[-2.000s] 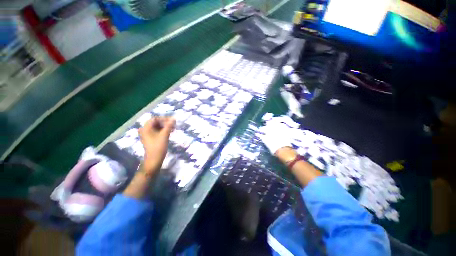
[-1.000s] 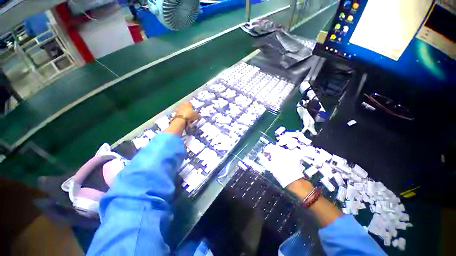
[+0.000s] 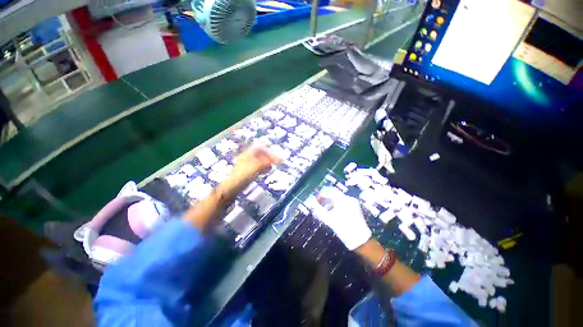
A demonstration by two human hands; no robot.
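Note:
My left hand (image 3: 256, 161) is bare and blurred, over the middle of the large clear blister tray (image 3: 246, 220), which holds clusters of white parts. Whether its fingers hold a part cannot be told. My right hand (image 3: 340, 214) wears a white glove and is at the edge of the shiny small-part tray (image 3: 303, 237); its fingertips look bent together, but what is between them is too small to tell. A heap of loose white pieces (image 3: 441, 237) lies right of my right hand. A second blister tray (image 3: 332, 115) with tight rows lies beyond the first.
A pink and white cat-ear headset (image 3: 115, 216) lies at the left. Dark plastic film (image 3: 358, 73) is at the trays' far end. A black mat (image 3: 473, 172), a cable bundle (image 3: 384, 140) and a monitor (image 3: 486, 41) are at the right. A fan (image 3: 225, 19) stands behind the green conveyor (image 3: 172, 105).
My left hand was further left, then at the tray's far edge, and is now nearer the tray's middle. My right hand has shifted slightly left from a second ago.

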